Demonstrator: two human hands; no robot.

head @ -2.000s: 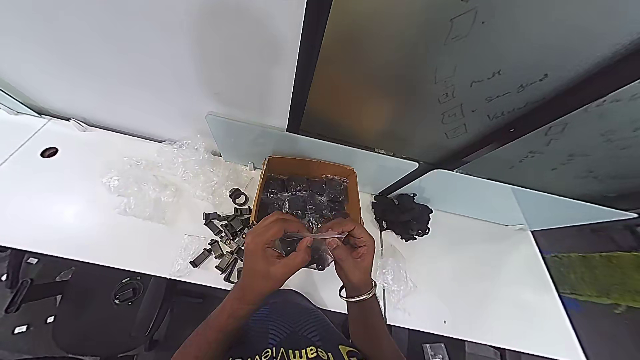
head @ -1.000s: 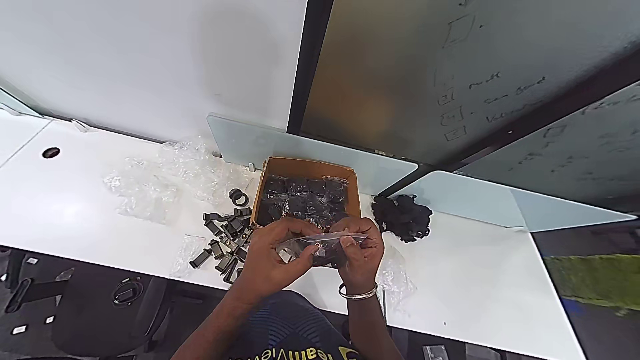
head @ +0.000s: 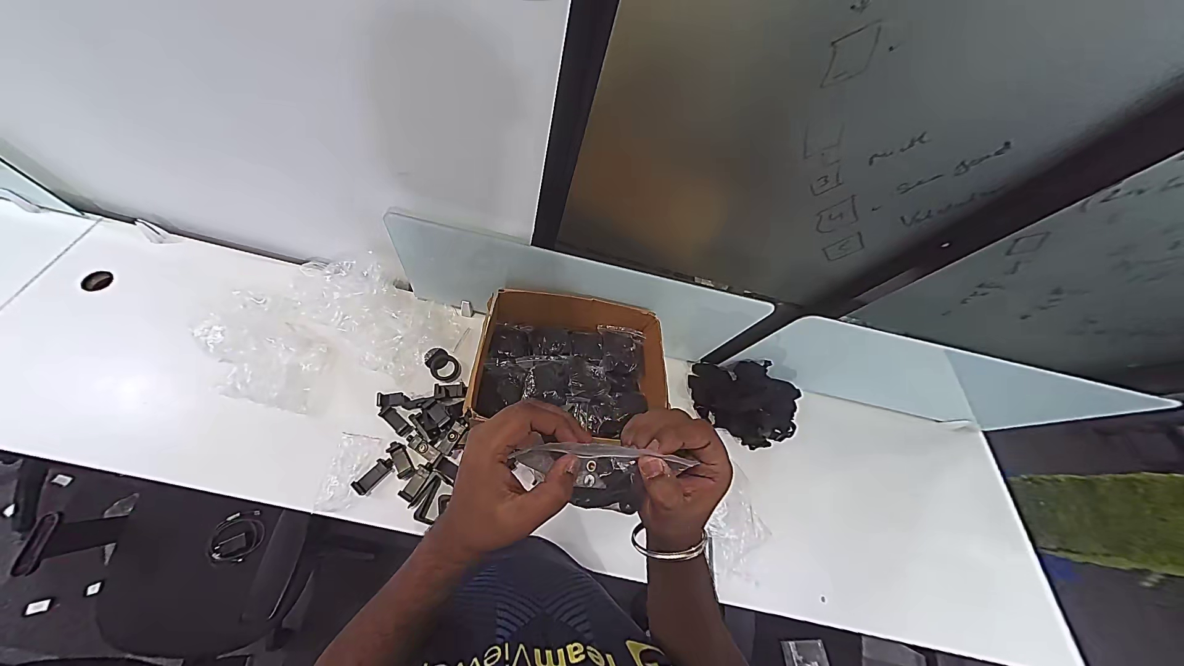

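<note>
Between my two hands is a clear plastic zip bag (head: 606,472) with black parts inside. My left hand (head: 518,481) pinches the bag's top edge at its left end, and my right hand (head: 675,467) grips the same edge at the right. Just beyond them stands a cardboard box (head: 655,356), holding many small clear bags of black items (head: 555,370). Black clamp-like parts (head: 421,444) lie in a loose pile left of my hands, with black rings (head: 443,364) above them. A heap of black straps or fabric (head: 745,402) rests right of the box.
Crumpled clear plastic bags (head: 277,347) cover part of the white table (head: 879,527) on the left, and more clear plastic (head: 740,518) lies by my right wrist. Low glass dividers (head: 583,277) run along the back. An office chair (head: 194,564) stands below left.
Two seconds ago the bag was seen nearly edge-on; its black contents then came into view below my fingers. My fingers have shifted along its top edge. The box and piles stay put.
</note>
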